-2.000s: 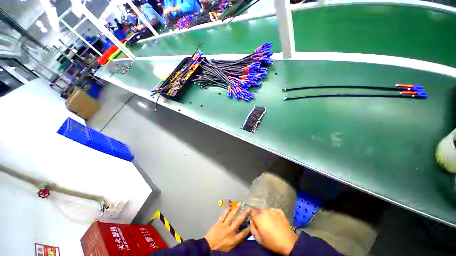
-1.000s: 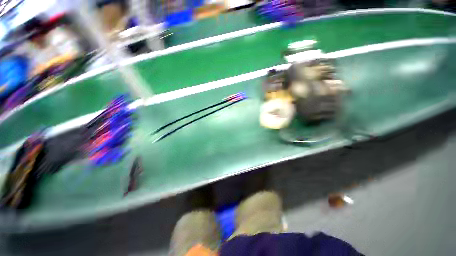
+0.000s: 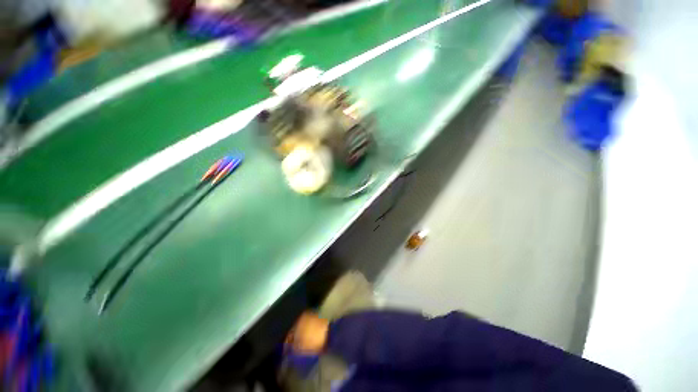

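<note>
Two black cables (image 3: 155,242) lie side by side on the green bench, with red and blue ends (image 3: 223,169) toward the soldering station (image 3: 325,126). A round pale cup (image 3: 306,169) stands at the station's near side. Part of the blue-and-red cable pile (image 3: 21,337) shows at the left edge. My right hand (image 3: 310,334) is low over my lap below the bench edge, at the end of a dark sleeve. It is small and blurred, so its fingers and anything in it cannot be made out. My left hand is not in view.
The white bench edging (image 3: 145,172) runs diagonally behind the cables. A small orange-brown object (image 3: 415,240) lies on the grey floor (image 3: 490,253). Blurred blue shapes (image 3: 593,115) are at the upper right, beside a white surface. Thin dark cords hang at the bench's front edge.
The view has swung right and tilted. The box of cables and the small dark block have left the picture. Both hands showed together at first; now only the right one shows.
</note>
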